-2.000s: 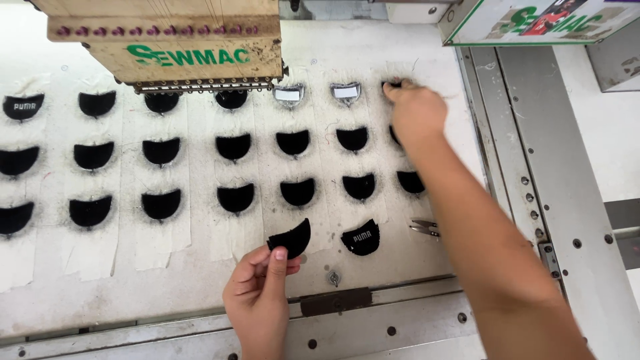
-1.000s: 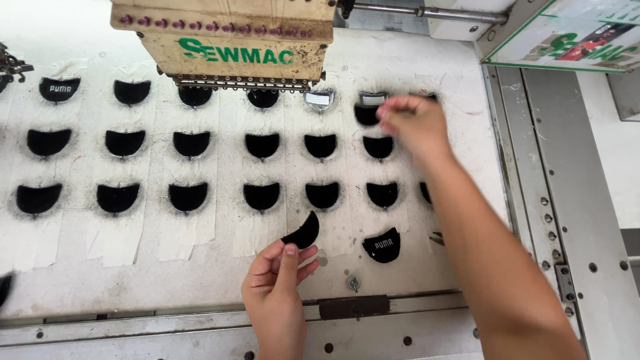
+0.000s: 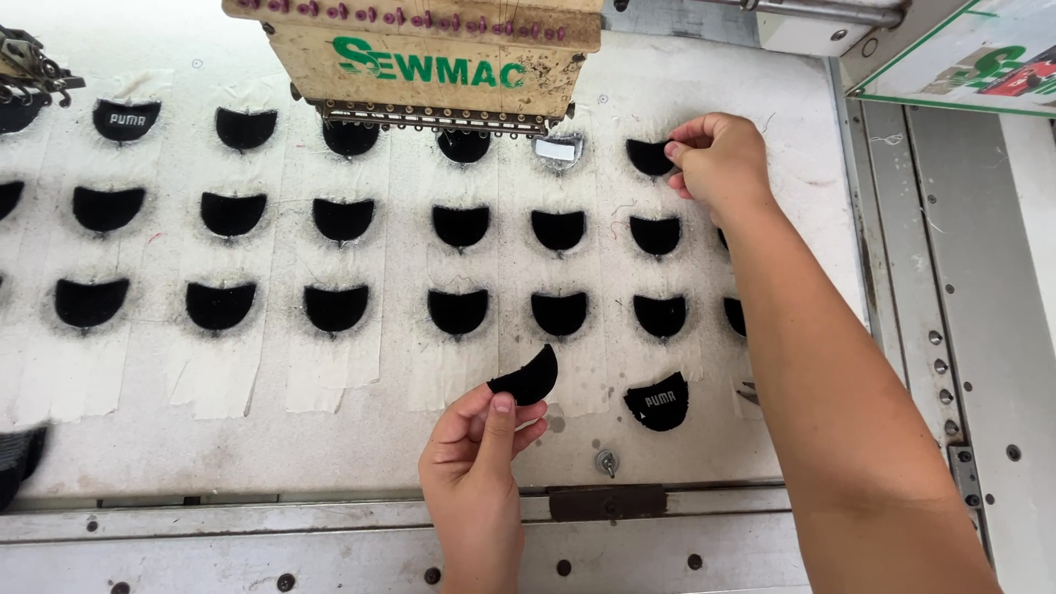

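Observation:
My left hand (image 3: pixel 487 445) holds a black half-moon fabric piece (image 3: pixel 530 378) between thumb and fingers, low over the front of the white backing sheet (image 3: pixel 346 445). At the upper right, my right hand (image 3: pixel 716 165) pinches the right corner of another black fabric piece (image 3: pixel 648 157), which lies over a top-row spot. Left of it, a spot with a white rectangle (image 3: pixel 554 149) is uncovered. Rows of similar black pieces (image 3: pixel 460 226) lie on the backing. A black piece with a PUMA mark (image 3: pixel 660 403) rests near the front, beside my right forearm.
The Sewmac embroidery machine head (image 3: pixel 437 66) overhangs the top row. A second head (image 3: pixel 33 66) shows at the upper left. A small metal wing screw (image 3: pixel 607 462) lies near the metal frame rail (image 3: pixel 330 511). Metal tool tips (image 3: pixel 748 393) stick out beside my right forearm. Dark fabric (image 3: pixel 21 462) lies at the far left.
My right hand has moved left from the top row's right end to the neighbouring spot, where a black piece now covers the white rectangle seen earlier. My left hand still holds its piece. The view has shifted.

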